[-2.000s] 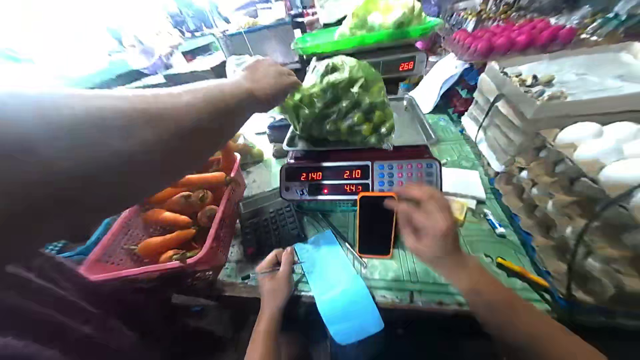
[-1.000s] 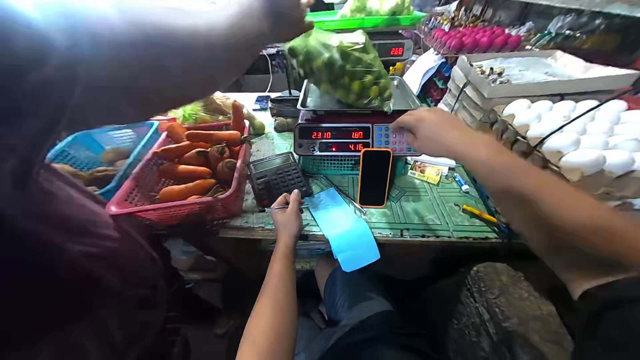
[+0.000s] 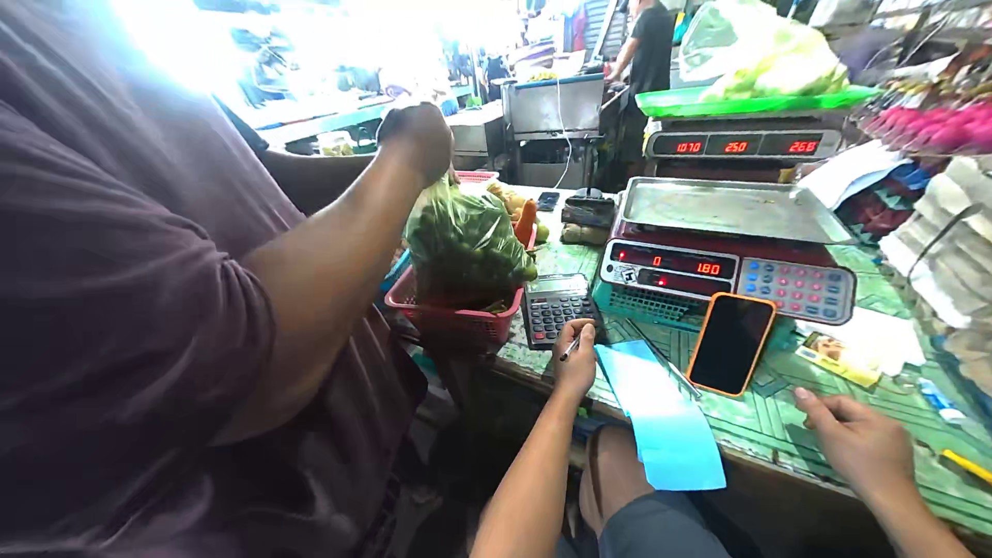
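Note:
My left hand (image 3: 575, 360) holds a pen (image 3: 570, 349) just below a desk calculator (image 3: 556, 310), at the upper left corner of a blue paper strip (image 3: 666, 418) that hangs over the table edge. My right hand (image 3: 860, 442) is above the green table with its fingers loosely curled and nothing in it. Between the hands a phone in an orange case (image 3: 732, 345) leans against the digital scale (image 3: 728, 263), whose metal pan holds nothing. At the left, a co-worker's hands hold a plastic bag of green vegetables (image 3: 469, 252) over a pink basket (image 3: 473, 322).
The co-worker (image 3: 155, 310) stands close on my left. Behind the near scale, a second scale (image 3: 744, 145) carries a green tray (image 3: 752, 101) with bagged pale vegetables. Egg trays (image 3: 945, 248) are stacked at the right. A yellow-handled tool (image 3: 965, 465) lies near the right table edge.
The co-worker has moved the bag of green vegetables off the scale to the left. My right hand has left the scale's keypad and come down toward me. The view has shifted left.

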